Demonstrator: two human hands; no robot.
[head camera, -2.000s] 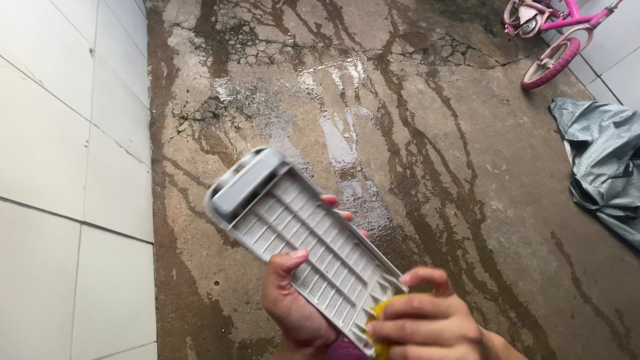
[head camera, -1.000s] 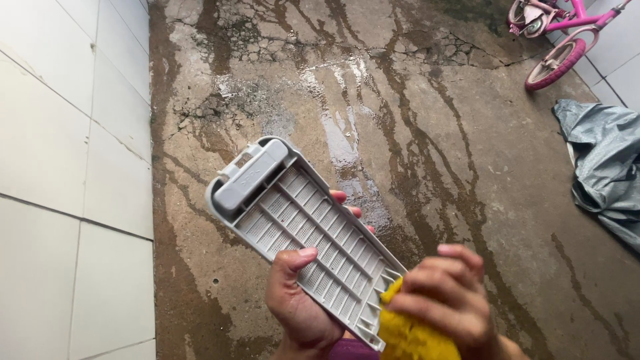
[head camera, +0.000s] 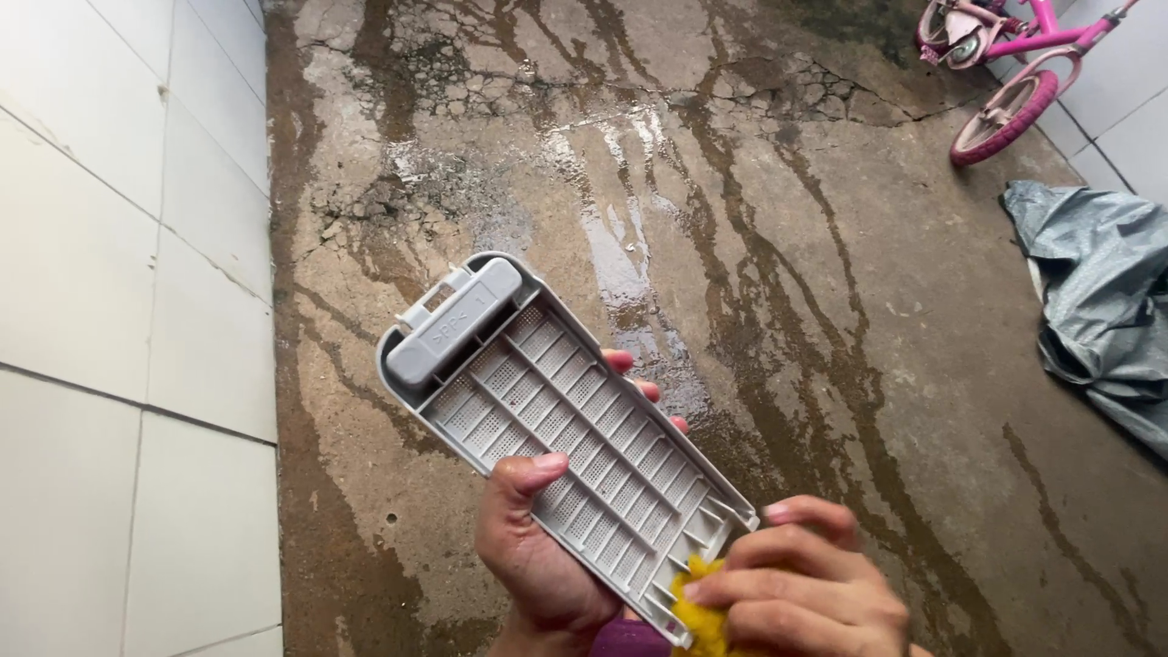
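Note:
My left hand (head camera: 538, 547) grips a grey plastic filter frame with fine mesh panels (head camera: 584, 438), thumb over the mesh and fingertips showing past the far edge. The frame lies tilted, its rounded end with a raised grey block at upper left. At its lower right end, my right hand (head camera: 803, 584) holds a yellow cloth (head camera: 703, 607) against the short ribs. Part of the cloth is hidden under the fingers. A bit of purple fabric (head camera: 630, 639) shows below the frame.
Beneath is a wet, cracked concrete floor (head camera: 456, 210). A white tiled wall (head camera: 73, 274) runs along the left. At the upper right stands a pink child's bicycle (head camera: 1008, 109), with a crumpled grey sheet (head camera: 1113, 301) below it.
My right hand, with the yellow cloth, has shifted about the frame's lower end, and less of the cloth shows than one second ago. My left hand keeps the same grip.

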